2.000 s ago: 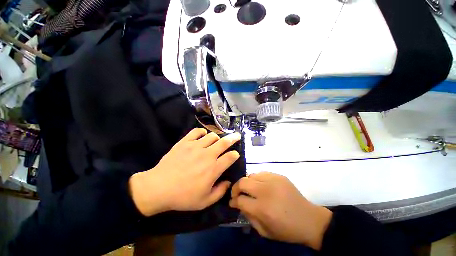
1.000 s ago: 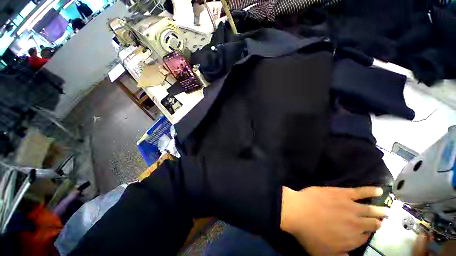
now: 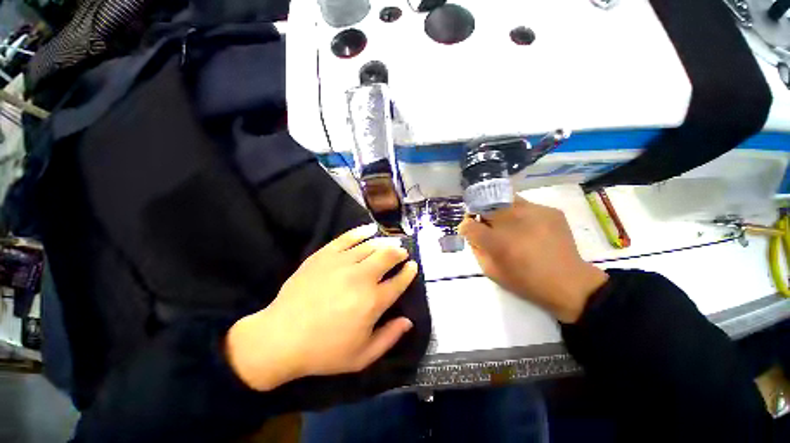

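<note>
A large black garment (image 3: 165, 190) lies left of the needle, its folded edge running under the white sewing machine head (image 3: 520, 78). My left hand (image 3: 325, 311) lies flat on the garment, fingers slightly apart, fingertips beside the needle area. My right hand (image 3: 528, 255) is just right of the needle, under the grey ribbed tension dial (image 3: 489, 194), off the garment. Its fingertips are bent together near the presser foot; whether they hold something small cannot be seen. The shiny metal guard (image 3: 374, 143) stands above my left fingertips and hides part of the needle area.
Yellow and red thread snips (image 3: 608, 218) lie on the bed right of my right hand. A black cloth band (image 3: 715, 95) drapes over the machine arm. Yellow-handled scissors (image 3: 780, 255) are at the far right. A ruler strip (image 3: 494, 370) runs along the front edge. Patterned cloth (image 3: 87, 35) lies at the back left.
The view swung left and came back to the machine. Compared with two seconds ago, my right hand has left the garment's front edge and moved up and right, beside the needle. My left hand stays on the garment.
</note>
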